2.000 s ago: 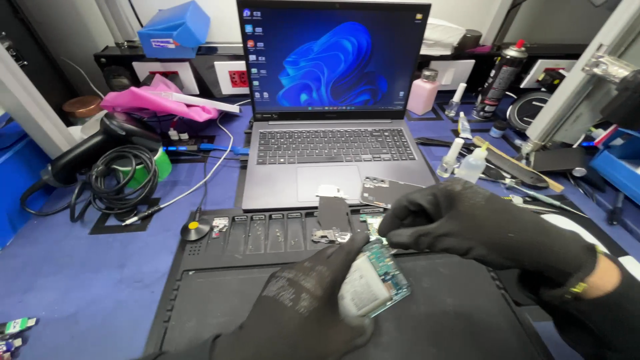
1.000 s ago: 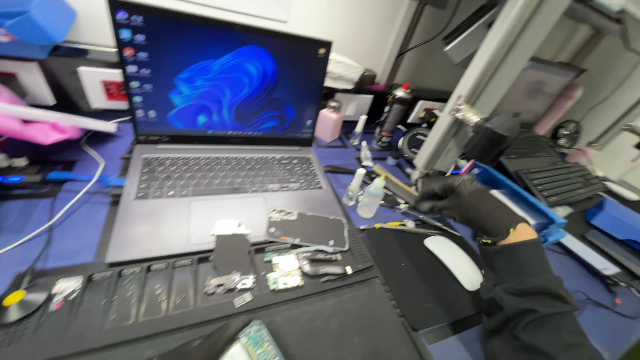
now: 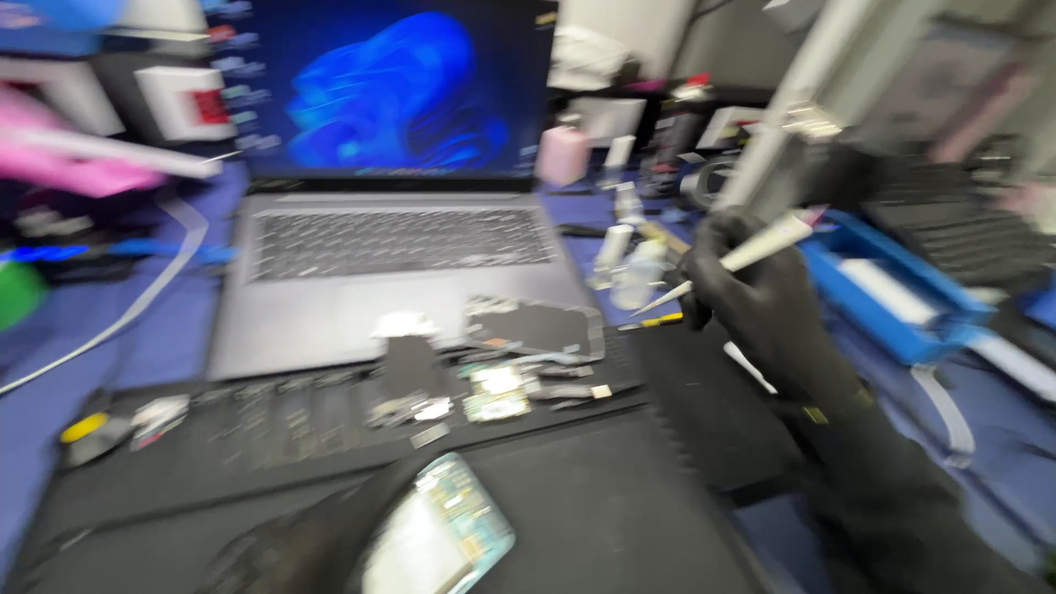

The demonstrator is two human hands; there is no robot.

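My left hand (image 3: 305, 536), in a black glove, holds an opened phone (image 3: 462, 528) at the bottom centre, over the black repair mat. Its green circuit board and pale battery show. My right hand (image 3: 742, 272), also gloved in black, is raised at the right, shut on a white tapered tool (image 3: 771, 241), likely tweezers, with its thin tip pointing down and left. A dark phone part (image 3: 536, 328) and a small board with a bright metal shield (image 3: 497, 392) lie on the mat's upper edge. The frame is blurred.
An open laptop (image 3: 396, 289) stands behind the mat (image 3: 594, 495). Small bottles (image 3: 637, 276) and a yellow-and-black tool (image 3: 652, 322) lie left of my right hand. A blue tray (image 3: 899, 289) is at the right, and a white mouse (image 3: 749, 367) is partly hidden by my right arm.
My right hand has moved from beside the phone to the right side of the bench and now holds the white tool. My left hand still holds the phone. The view has swung right.
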